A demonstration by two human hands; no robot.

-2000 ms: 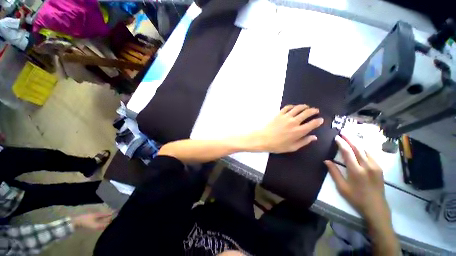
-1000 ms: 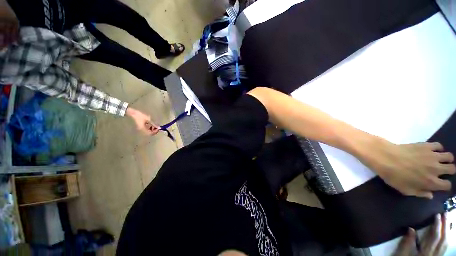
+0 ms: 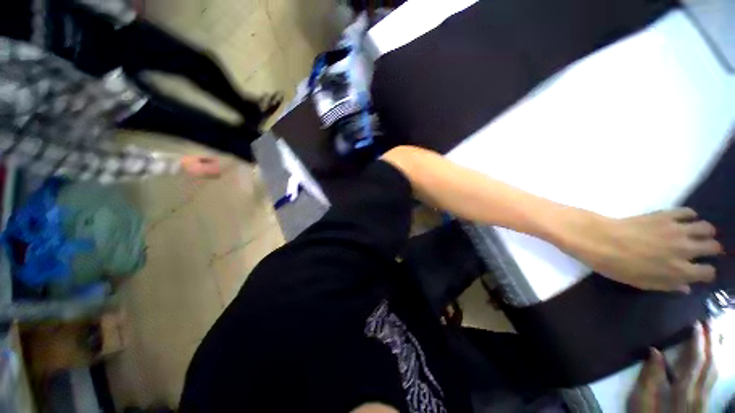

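Note:
A long dark fabric panel (image 3: 596, 323) lies on the white machine table (image 3: 637, 137) at the right. My left hand (image 3: 665, 250) lies flat on it, palm down, fingers spread. My right hand (image 3: 675, 375) is at the lower right, blurred and cut off by the bottom edge, its fingertips at the panel's edge. A bit of shiny metal (image 3: 720, 302) shows at the right rim beside the panel. The needle and the machine head are out of the picture.
Stacked dark panels (image 3: 483, 73) lie along the table's far left part. A blue and white cloth bundle (image 3: 346, 97) hangs at the table's corner. A grey board (image 3: 298, 206) juts out below it. A person in a checked shirt (image 3: 72, 121) stands at the left. Blue and green bags (image 3: 97, 234) lie behind.
The view has swung left and down from the machine to the floor. The other person's hand has left the dark blue strip, which now lies on the grey board. My left hand stays on the panel.

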